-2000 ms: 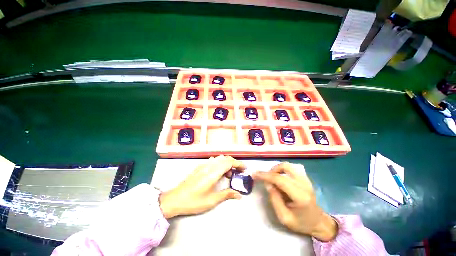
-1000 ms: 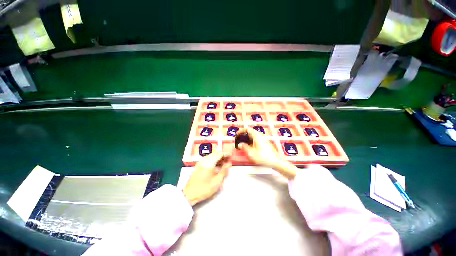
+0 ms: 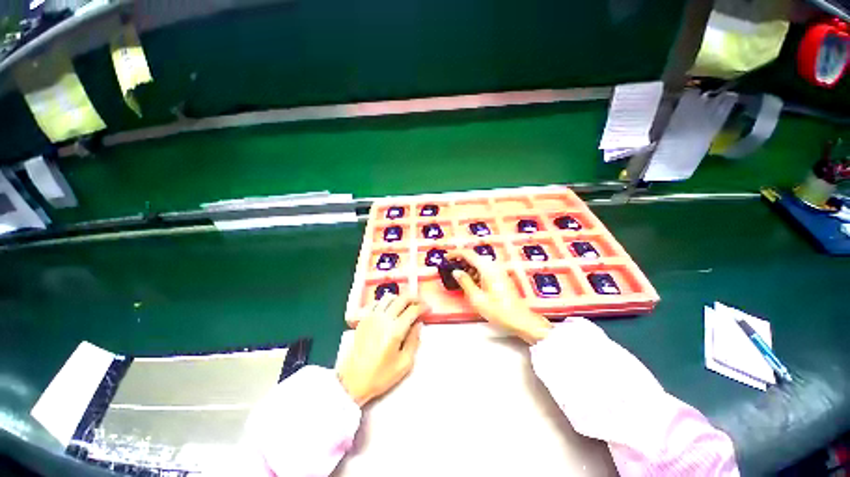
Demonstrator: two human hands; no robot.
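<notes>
The orange-red compartment tray (image 3: 503, 311) lies behind the white work sheet (image 3: 457, 401) and holds several small black watch-like units with white marks. Some back-row pockets at the right are empty. My right hand (image 3: 489, 289) reaches over the tray's front row and holds a black unit (image 3: 453, 273) in its fingertips, over the second front pocket from the left. The hand hides the pocket to its right. My left hand (image 3: 384, 345) rests at the tray's front edge with fingers slightly bent, and no unit shows in it.
A framed beige sheet (image 3: 191, 391) lies at the left. Paper slips (image 3: 732, 354) with a blue pen (image 3: 762, 345) lie at the right. A tool cup (image 3: 818, 192) stands on a blue mat (image 3: 820, 224) at far right. Papers hang from the shelf (image 3: 634, 116).
Since two seconds ago, the unit has moved from over the sheet to the tray, now in my right hand. Over the last second my left hand has shifted slightly and the view has tilted.
</notes>
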